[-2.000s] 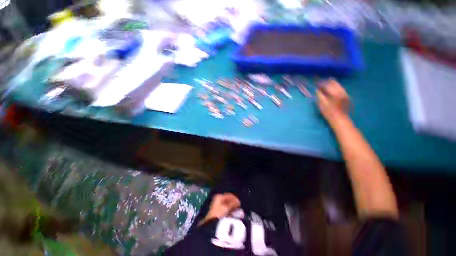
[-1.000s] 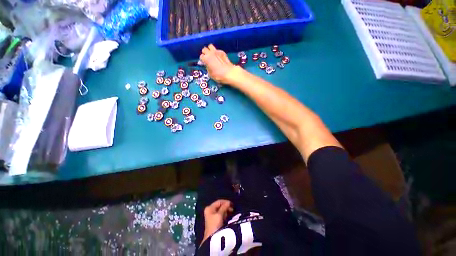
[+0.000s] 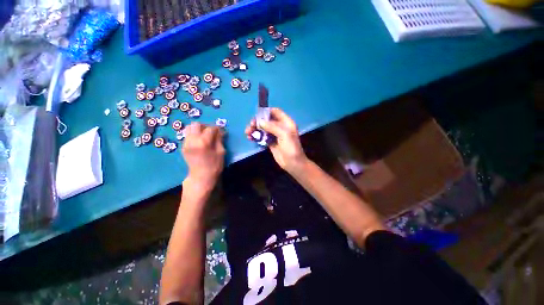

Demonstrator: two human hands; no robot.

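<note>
My right hand [image 3: 283, 136] is closed at the bench's front edge around a small tool [image 3: 263, 96], whose dark flat end sticks up above a pale section. A small silver-white piece [image 3: 259, 137] shows at its fingertips. My left hand [image 3: 204, 146] is left of it, back up with curled fingers, at the front of the loose pieces; what its fingers hold is hidden. Small round metal pieces [image 3: 165, 110], many in touching pairs of one copper-ringed and one silver, lie scattered beyond and left of my left hand. A smaller group [image 3: 260, 52] lies farther back.
A blue tray [image 3: 209, 31] packed with dark stacks stands at the back. A white slotted tray [image 3: 429, 18] is at the far right. A white folded sheet [image 3: 79, 162] and clear plastic bags [image 3: 36, 161] lie at left. A cardboard box [image 3: 411, 161] is below the bench.
My right hand has come back from beside the blue tray to the front edge, now with the tool upright. My left hand has risen from my lap to the bench. The view has shifted right.
</note>
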